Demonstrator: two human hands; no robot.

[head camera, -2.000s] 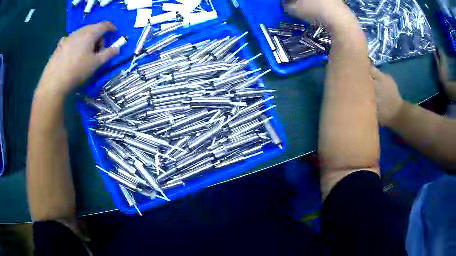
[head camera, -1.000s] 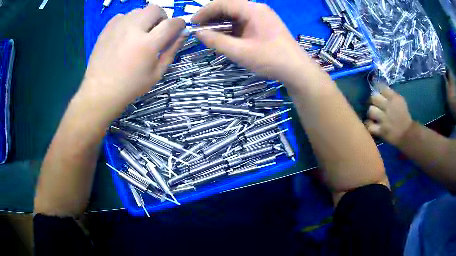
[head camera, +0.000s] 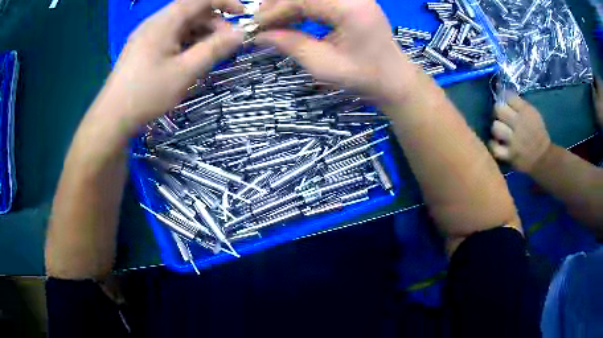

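Note:
My left hand [head camera: 168, 63] and my right hand [head camera: 344, 49] meet at the top of the view, above the far edge of the near tray. Their fingertips almost touch around a small bright whitish part [head camera: 249, 25]. It is blurred and partly covered by the fingers, so its exact shape cannot be told. Below them, the blue near tray [head camera: 311, 228] is heaped with assembled units [head camera: 264, 165], silver tubes with thin pale rods. The far tray behind my hands is mostly hidden.
The blue right-hand tray [head camera: 456, 74] holds loose metal sleeves [head camera: 446, 46]. A clear bag of silver tubes [head camera: 545, 46] lies beside it. Another person's hand [head camera: 522, 132] is at the right, by the bag. A blue side tray [head camera: 8, 132] is at the far left.
My right hand came from the right-hand tray to meet my left hand, with a silver tube in its fingers. Both hands then moved slightly up; the tube no longer shows clearly.

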